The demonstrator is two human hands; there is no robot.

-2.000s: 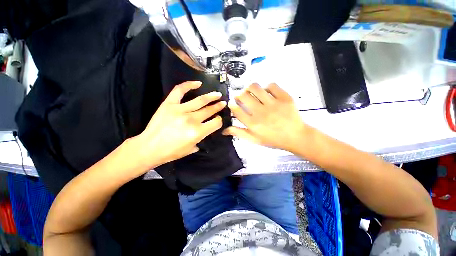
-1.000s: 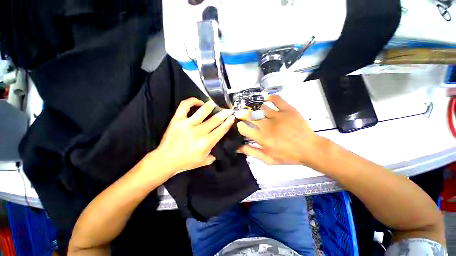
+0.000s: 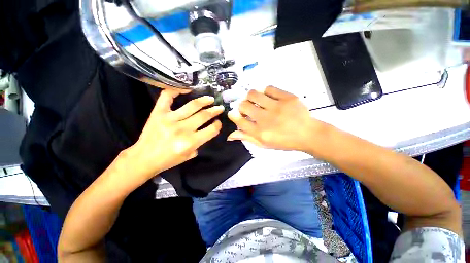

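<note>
A black garment [image 3: 77,118] is heaped left of the needle, and its near end hangs over the table's front edge. My left hand [image 3: 178,128] lies spread flat on the black cloth, fingertips just short of the presser foot [image 3: 219,82]. My right hand [image 3: 273,118] rests at the cloth's right edge with fingers bent, thumb near the cloth. Whether its fingers pinch the cloth is hidden. The needle tip is too small to tell.
A shiny curved metal guard [image 3: 111,46] arches left of the needle. A black smartphone [image 3: 348,69] lies right of my right hand. A black strip [image 3: 304,20] hangs at the top. A blue plastic crate [image 3: 345,205] stands under the white table [image 3: 397,128].
The view has shifted, so machine and phone appear higher, and the curved guard looks larger and farther left. Both hands remain beside the presser foot on the cloth, my left fingers more spread.
</note>
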